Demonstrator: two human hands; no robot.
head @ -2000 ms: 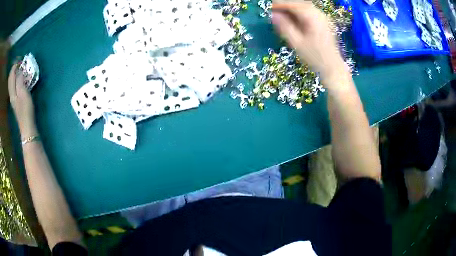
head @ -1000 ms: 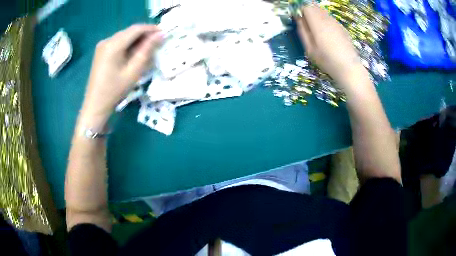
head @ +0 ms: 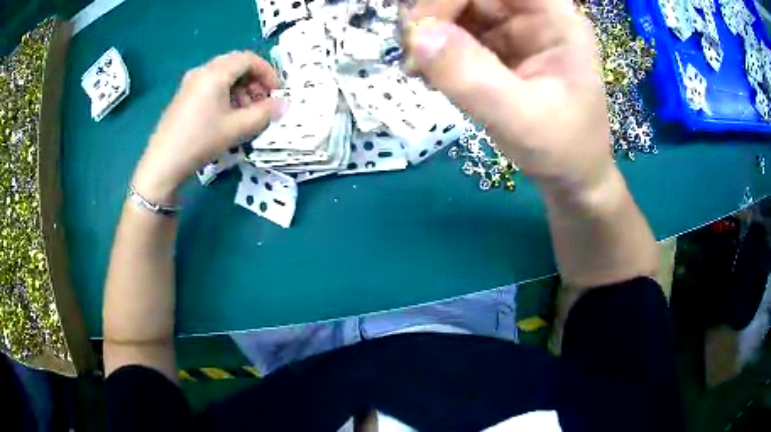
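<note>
White perforated plates with dark round holes lie in an untidy heap, with a neater stack at its near left. My left hand is at the left side of the heap, thumb and curled fingers touching the plates; whether it grips one is not clear. My right hand is raised over the heap's right part, near the camera, thumb and finger pinched on a small shiny metal fitting, partly hidden and blurred. A loose pile of gold and silver fittings lies right of my right hand, partly covered by it.
A small set of plates lies alone at the left. A long cardboard box of gold-silver fittings stands at the left edge. A blue tray with white plates is at the right. The table's front edge runs before my body.
My left hand has moved from the far left to the heap, leaving the small set of plates behind. My right hand has come from the fittings pile toward the heap and the camera.
</note>
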